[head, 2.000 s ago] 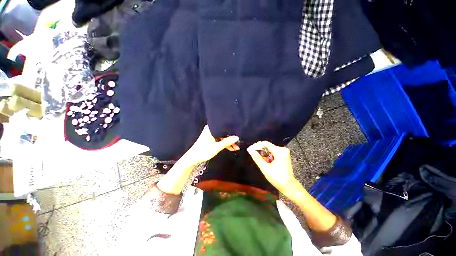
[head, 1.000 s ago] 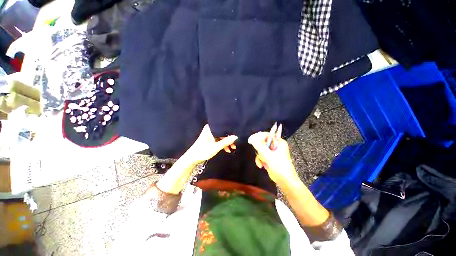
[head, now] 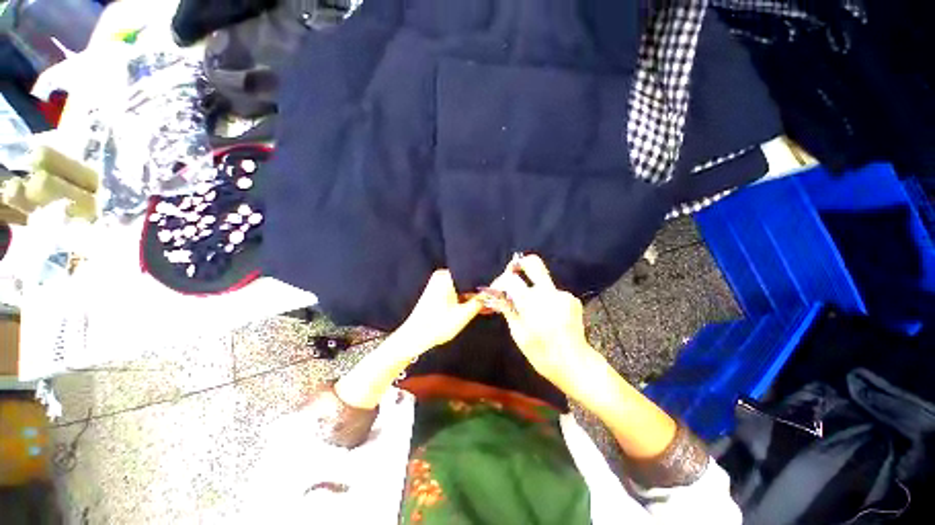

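The navy vest (head: pixel 513 133) spreads before me, with black-and-white gingham (head: pixel 661 103) at its upper right and tiny white dots down its panel. My left hand (head: pixel 436 316) pinches the vest's bottom edge between thumb and fingers. My right hand (head: pixel 538 313) meets it there, fingertips against my left fingertips. A small glint of metal, seemingly the snips' tip (head: pixel 518 260), shows at my right fingers; the rest is hidden. A needle, thread or button at the fingertips is too small to tell.
A black pad with red edge and pale buttons (head: pixel 205 228) lies left on the white table (head: pixel 113 308), beside crinkled clear plastic (head: pixel 149 128). A blue plastic crate (head: pixel 779 267) and dark clothes (head: pixel 841 441) are at right. A green apron (head: pixel 502 461) covers my lap.
My right hand has moved left until its fingertips meet my left hand's. The snips' twin blades, upright a second ago, now barely show. The view has shifted slightly.
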